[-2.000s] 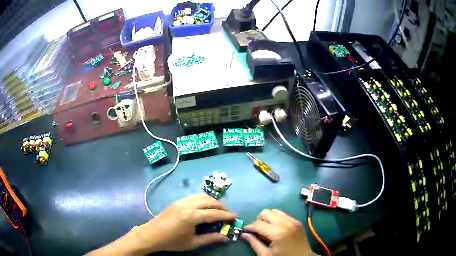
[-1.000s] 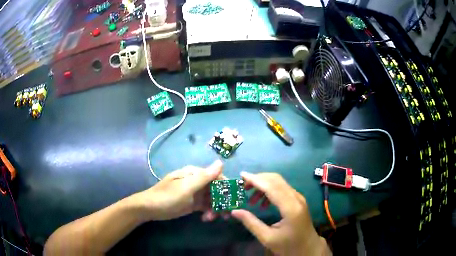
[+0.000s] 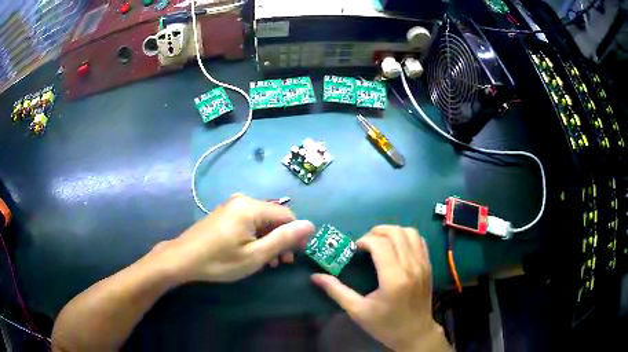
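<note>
A green circuit board, its flat face with small parts turned up, is between my hands near the front of the mat. My left hand has its thumb at the board's upper left edge, with its other fingers curled and partly hidden. My right hand has its fingertips at the board's right corner and its thumb below the board. A small metal clip tip with a dark red sleeve shows just behind my left fingers. Another board with tall parts lies on the mat beyond.
A row of flat green boards lies in front of the bench instrument. A yellow screwdriver-like tool lies at centre right. A red USB tester with white and orange cables is at right, a fan behind it. A white cable loops at left.
The view has shifted, so the bench things sit higher in the picture. The board has turned to a slanted angle between my hands. The clip tip now shows by my left fingers.
</note>
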